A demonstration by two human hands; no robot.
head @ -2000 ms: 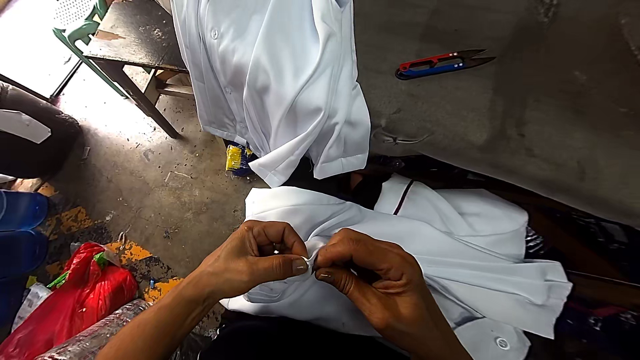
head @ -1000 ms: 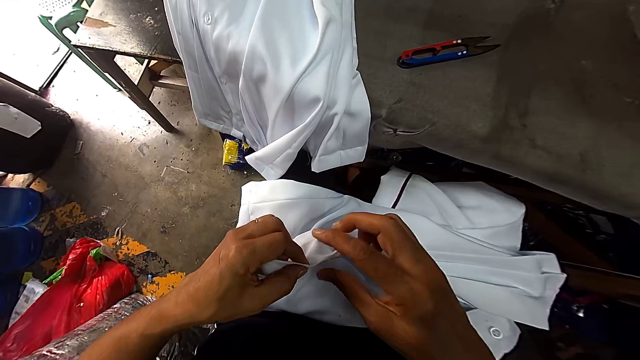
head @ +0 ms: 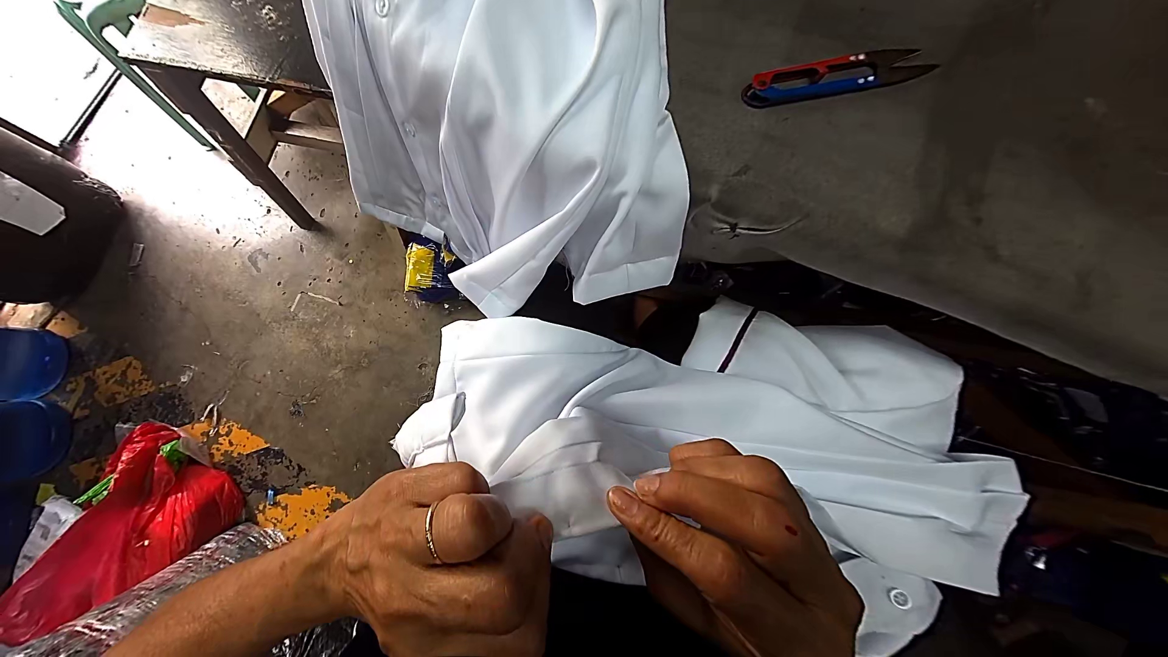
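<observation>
A white garment [head: 657, 392] with a dark stripe and a button lies across my lap. My left hand [head: 465, 547], with a ring on one finger, is closed on an edge of its fabric. My right hand [head: 739, 538] pinches the same stretch of cloth between thumb and forefinger, so the fabric spans the gap between both hands. Another white buttoned garment [head: 547, 119] hangs over the table edge above. Thread snips [head: 835, 78] with red and blue handles lie on the grey surface at upper right.
The grey-covered table [head: 985, 210] fills the upper right. A worn wooden table [head: 228, 46] and a green plastic chair [head: 137, 82] stand at upper left. A red plastic bag [head: 137, 520] and blue containers [head: 32, 401] are at lower left, beside a plastic-wrapped roll [head: 164, 593].
My hands were close together at the cloth two seconds ago; now they are farther apart with fabric stretched between them. The left hand has closed into a fist.
</observation>
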